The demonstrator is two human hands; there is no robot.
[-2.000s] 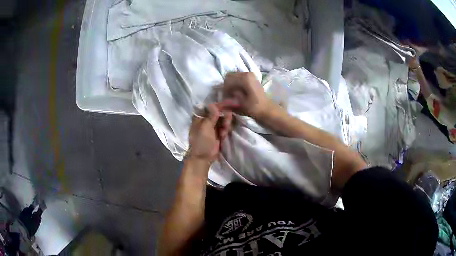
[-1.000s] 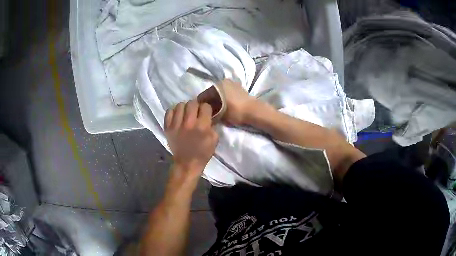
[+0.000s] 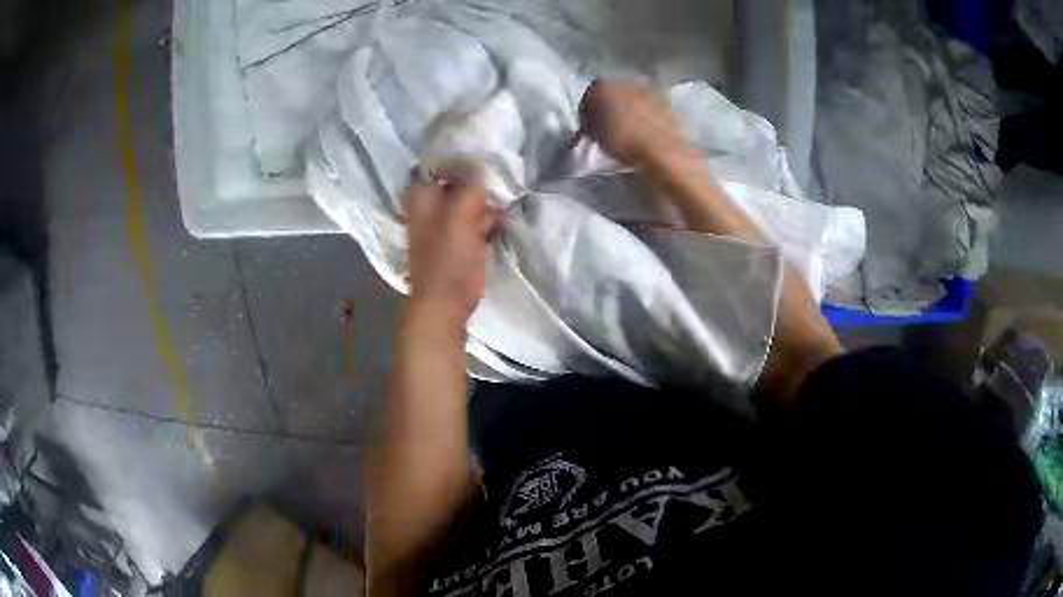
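A white cloth bundle [image 3: 618,274] lies over the near rim of the white tub [image 3: 262,219]. It is drawn in at its middle and fans out on both sides. A narrow tie strip [image 3: 521,201] crosses the pinched middle. My left hand [image 3: 450,233] is closed on one end of the strip, at the left of the pinch. My right hand [image 3: 633,124] is a closed, blurred fist, up and right of it, with a short dark piece of the strip showing below the fingers. The parts of the strip inside my fingers are hidden.
More white cloth [image 3: 746,146] lies in the tub, right of the bundle. A blue crate [image 3: 950,303] heaped with grey-white pieces [image 3: 892,175] stands right of the tub. The grey floor with a yellow line [image 3: 142,251] is at left. Blurred heaps show in both lower corners.
My hands were close together at the bundle's middle, with a loop of strip between them. They are now apart, my right hand moved up and right, and the loop no longer shows.
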